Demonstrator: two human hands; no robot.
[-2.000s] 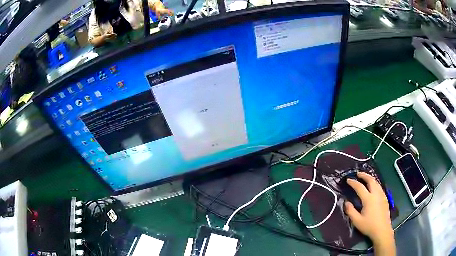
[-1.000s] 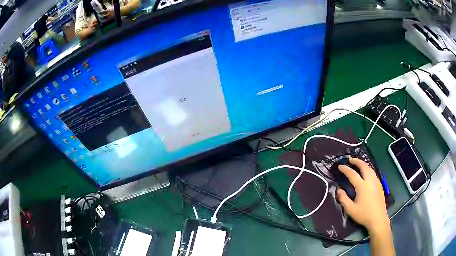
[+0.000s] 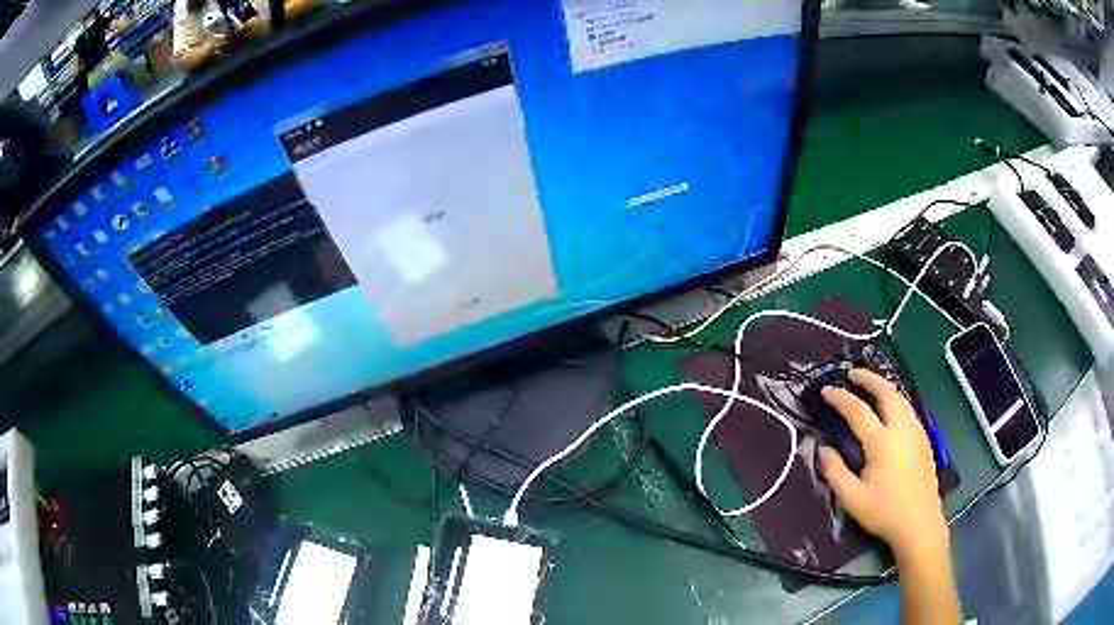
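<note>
My right hand point(image 3: 889, 470) rests on the black computer mouse point(image 3: 837, 421), on the dark patterned mouse pad point(image 3: 770, 458). My left hand is not in view. The monitor point(image 3: 428, 220) shows a blue desktop with a black command window and a pale phone-like window. A device under test point(image 3: 495, 580) with a white screen lies at the bottom edge, with a white USB cable point(image 3: 586, 436) at its top. A second device point(image 3: 315, 584) with a white face lies to its left. Both are cut off by the picture's edge.
A smartphone point(image 3: 994, 391) lies right of the pad, and a blue pen point(image 3: 936, 436) beside the mouse. A USB hub point(image 3: 941, 271) is behind. Foam trays point(image 3: 1053, 232) hold black devices at right. A black test box point(image 3: 92, 543) is at left. Black cables cross the bench.
The camera view has shifted, so the monitor sits higher and further left, and more of the two devices shows. My right hand stays on the mouse. The monitor windows look the same.
</note>
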